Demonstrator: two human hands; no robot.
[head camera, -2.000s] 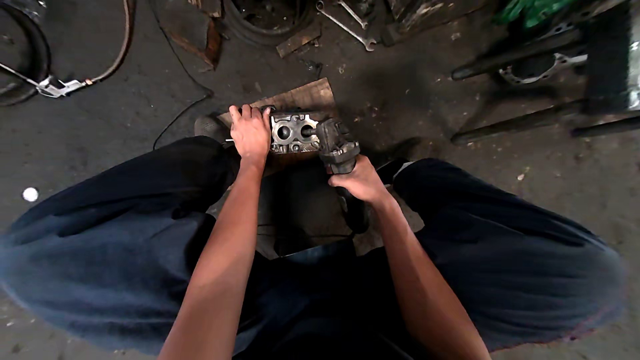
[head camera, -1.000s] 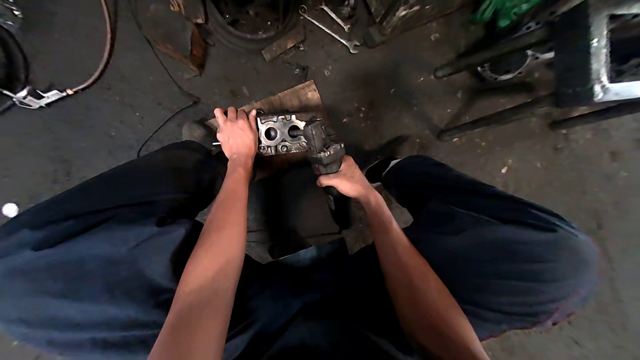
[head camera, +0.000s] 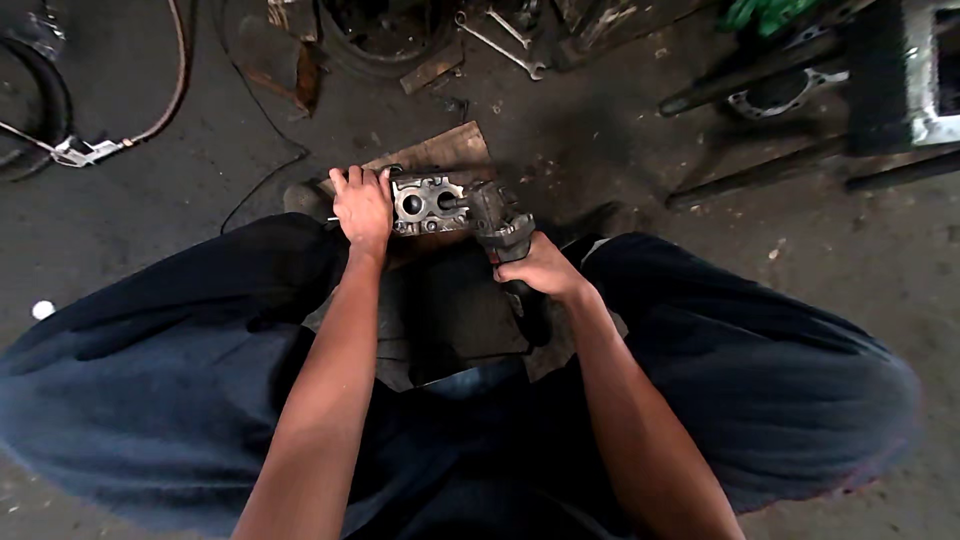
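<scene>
A metal engine part (head camera: 430, 219) with two round bores, possibly a cylinder head, lies on a wooden board (head camera: 448, 148) between my knees. My left hand (head camera: 363, 204) grips its left end, fingers over the far edge and fingertips partly hidden. My right hand (head camera: 544, 268) is closed round the dark body of an angle grinder (head camera: 496, 217), whose head is at the right end of the part. From that head a short spindle or bit points left to the right-hand bore; its tip is hard to make out.
Two wrenches (head camera: 501, 46) lie beyond the board near a wheel or tyre (head camera: 382, 56). A hose with a metal air gun (head camera: 82, 152) is at the left, with a thin cable (head camera: 262, 112) beside it. A metal frame (head camera: 916, 82) with legs stands at the right.
Both hands keep their places on the engine part and the grinder. Only a slight shift of the view shows.
</scene>
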